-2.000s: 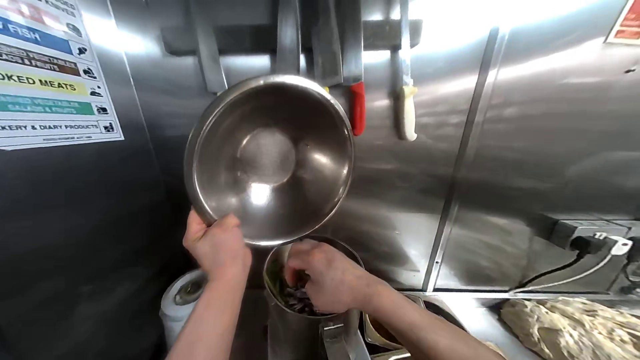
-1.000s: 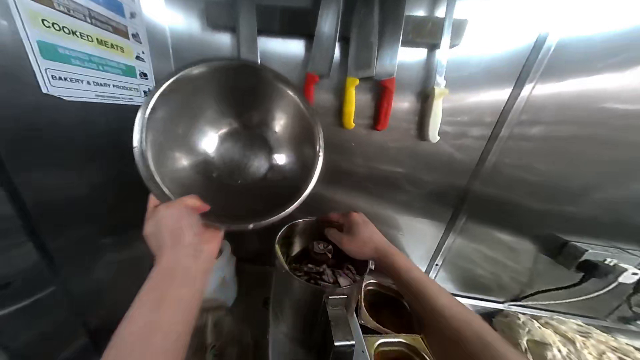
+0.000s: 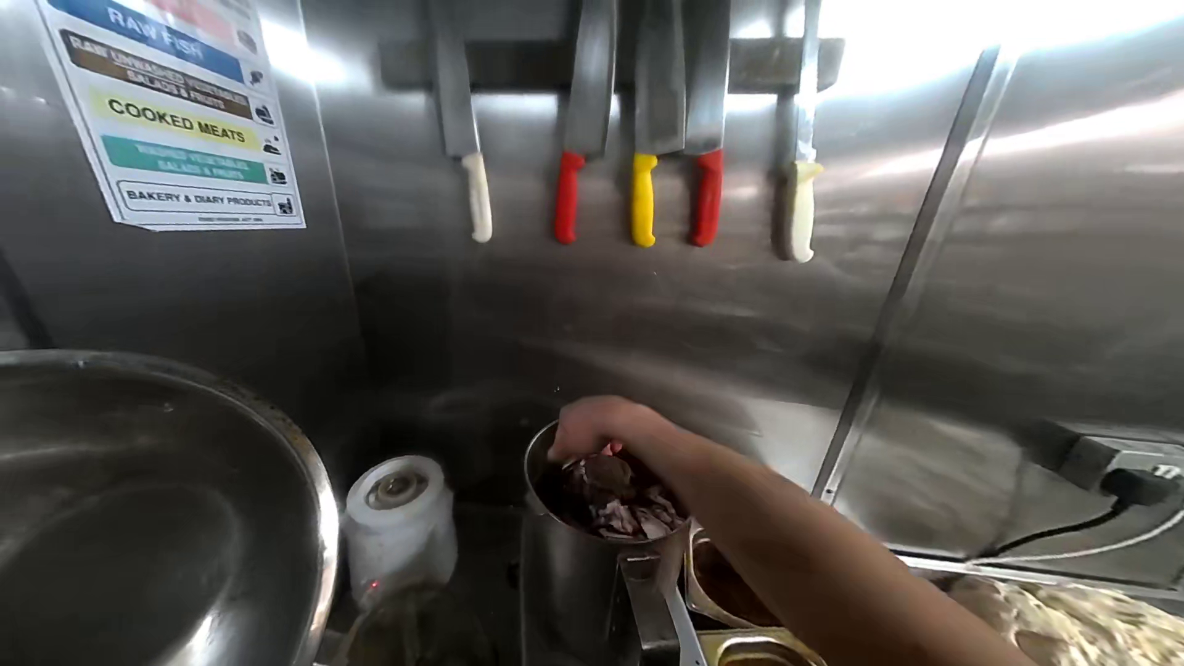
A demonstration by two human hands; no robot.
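My right hand [image 3: 597, 428] reaches over the rim of a tall stainless steel pot [image 3: 569, 573], its fingers down among dark reddish chopped pieces [image 3: 629, 513]; whether they grip any cannot be told. The pot has a long metal handle [image 3: 680, 615] toward me. A large steel mixing bowl [image 3: 139, 518] fills the lower left, cut off by the frame edge, its hollow facing me. My left hand is out of view.
A white plastic container [image 3: 402, 518] stands between bowl and pot. Metal food containers [image 3: 731, 592] sit right of the pot. Pale shredded food [image 3: 1064, 624] lies lower right, below a power socket [image 3: 1115, 462]. Several knives [image 3: 643, 199] hang on a magnetic rack [image 3: 527, 65].
The steel bowl, held up by my left hand before, has moved down and left, and that hand has left the view. My right hand has shifted from the pot's right rim to its far left part.
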